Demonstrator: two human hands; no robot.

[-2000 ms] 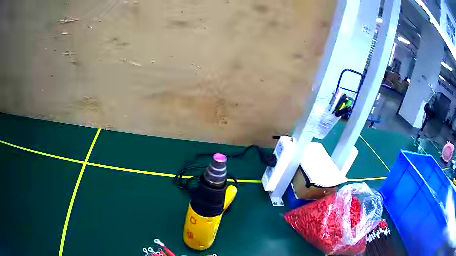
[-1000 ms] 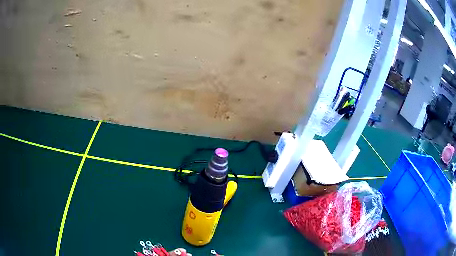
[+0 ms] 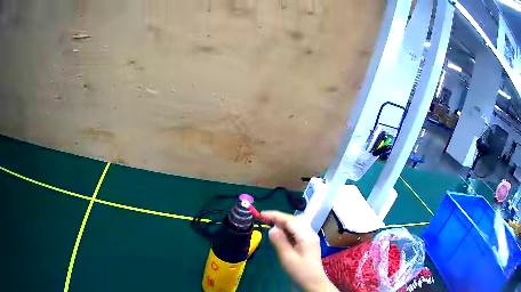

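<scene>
The heat gun [image 3: 224,268] stands nozzle up on the green mat, its yellow body cut by the bottom edge. My right hand [image 3: 294,245] is bare and reaches in from the bottom right. Its thumb and forefinger pinch a cable lead by the red sleeve [image 3: 255,212]. The silver ring terminal [image 3: 245,204] at its tip is at the pink nozzle opening. The lead's wire is hidden by the hand. My left hand is not in view.
The bag of red sleeves [image 3: 360,267] lies right of my hand, with a pile of leads [image 3: 421,280] beside it. A cardboard box [image 3: 349,232] and white post [image 3: 357,125] stand behind. The blue tote [image 3: 465,242] is at the right. The power cord [image 3: 200,223] coils behind the gun.
My right hand has come into view with a red-sleeved lead end at the nozzle. The bundle of lead ends at the bottom edge has gone out of view. The camera view has shifted slightly.
</scene>
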